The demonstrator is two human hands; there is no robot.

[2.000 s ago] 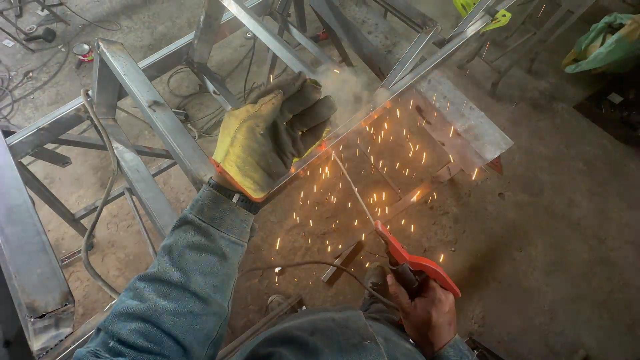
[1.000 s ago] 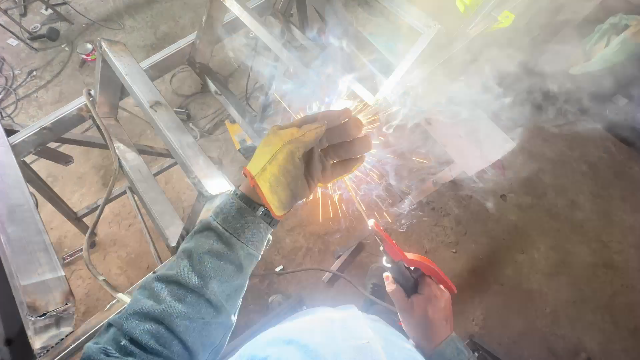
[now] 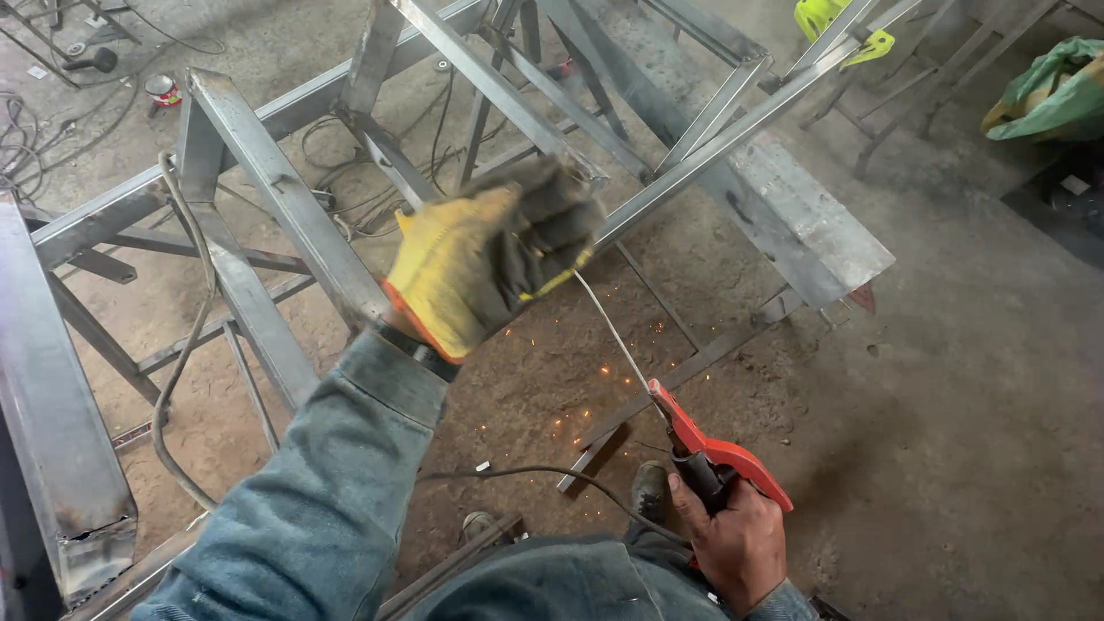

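Note:
My right hand (image 3: 743,539) is bare and closed around the black grip of a red welding electrode holder (image 3: 720,457). A thin welding electrode (image 3: 611,328) runs from its jaws up and left; its far end reaches the edge of my left glove, and its tip cannot be made out. My left hand (image 3: 496,254), in a yellow and dark work glove, is slightly blurred, with its fingers together, over the end of a steel profile (image 3: 716,168). Whether it touches the steel is hidden. Small orange sparks show below the glove.
Welded steel framing (image 3: 285,194) fills the left and upper view. A flat steel plate (image 3: 802,220) lies at right of centre. A hose (image 3: 185,345) hangs over the frame, and a cable (image 3: 552,470) crosses near my boots. A green sack (image 3: 1056,90) is at the upper right.
The bright flash and thick smoke of one second ago are gone, and fewer sparks show. My left hand has moved left since then. My right hand still holds the electrode holder.

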